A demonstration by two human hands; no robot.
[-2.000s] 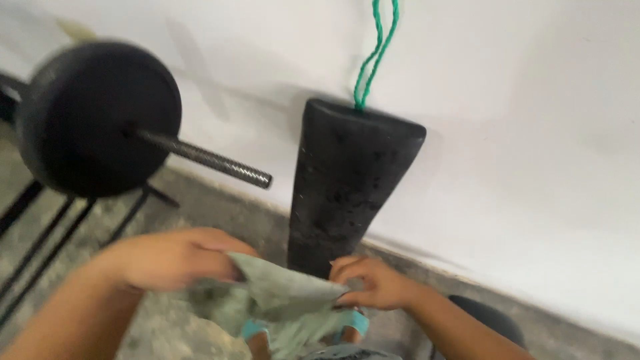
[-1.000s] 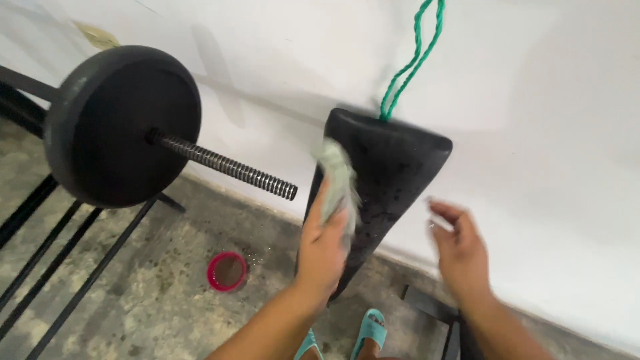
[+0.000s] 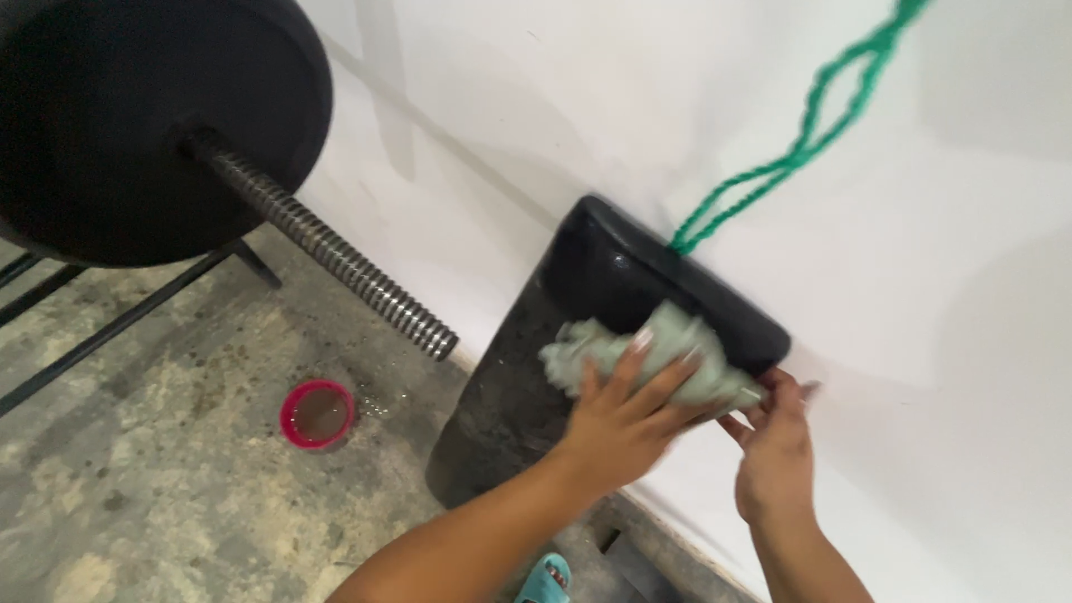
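A long black padded board (image 3: 519, 377), likely a bench pad, leans against the white wall with a green twisted cord (image 3: 796, 155) at its top edge. My left hand (image 3: 632, 414) presses a crumpled pale green cloth (image 3: 670, 347) flat on the pad's upper face, fingers spread over the cloth. At the pad's right edge, my right hand (image 3: 775, 448) has its fingertips by the corner and the cloth's end; whether they grip the pad or the cloth is unclear.
A black weight plate (image 3: 126, 109) sits on a threaded metal bar (image 3: 335, 251) that juts toward the pad. Dark metal legs (image 3: 117, 331) stand below it. On the stained concrete floor is a red-rimmed bowl (image 3: 316, 414) of murky liquid. A foot in a turquoise sandal (image 3: 546, 579) shows below.
Two seconds ago both hands held the cloth spread out below the pad's top. Now my left hand has it bunched on the pad, and my right hand has come to the pad's edge. The view is closer.
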